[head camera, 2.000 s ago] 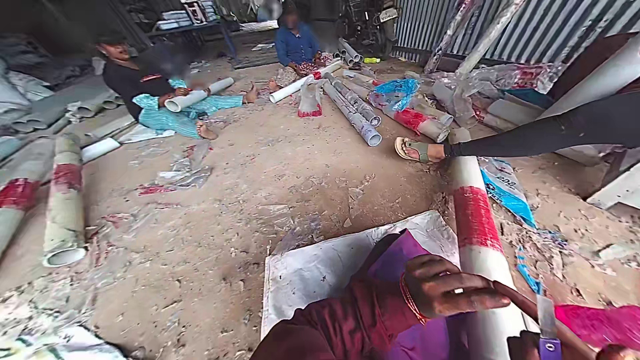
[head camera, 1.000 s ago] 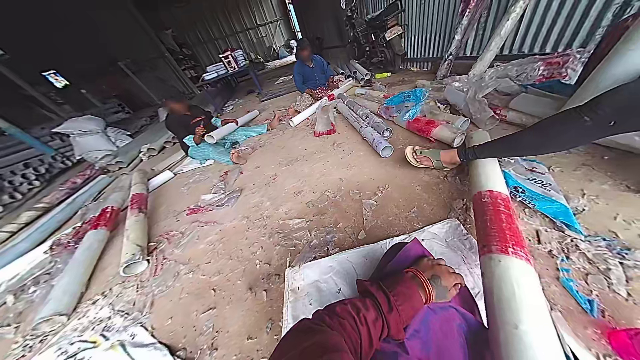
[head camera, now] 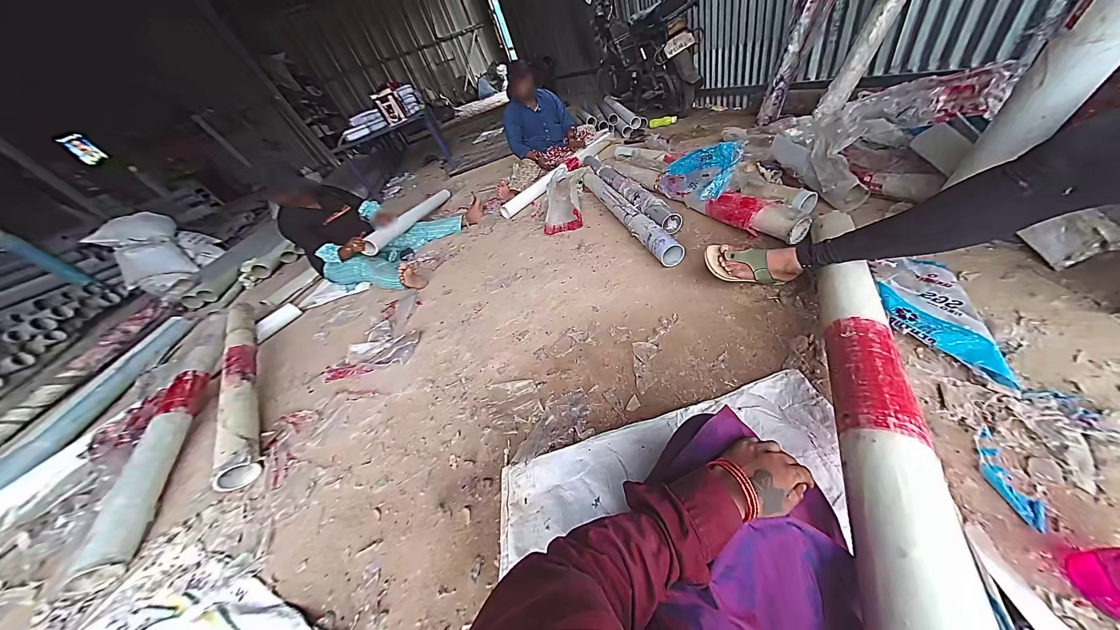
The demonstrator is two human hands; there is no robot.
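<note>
My left hand (head camera: 770, 479), with red bangles at the wrist, rests on the purple cloth (head camera: 779, 569) over my leg. Its fingers are bent and partly hidden, so whether they hold anything cannot be seen. Just right of it lies a white plastic pipe (head camera: 910, 525) with a red band, running from the bottom edge away from me. Beneath the cloth a white sheet (head camera: 560, 499) is spread on the ground. My right hand is out of view.
A person's sandalled foot (head camera: 752, 264) is beside the pipe's far part. Blue-and-white plastic wrapping (head camera: 949, 319) lies to its right. More pipes (head camera: 234, 402) lie at left. Two seated people (head camera: 535, 122) have pipes before them. A motorcycle (head camera: 647, 52) stands behind.
My left hand has moved off the banded pipe onto the purple cloth. My right hand and the blade with a purple handle, seen at lower right two seconds ago, have left the view.
</note>
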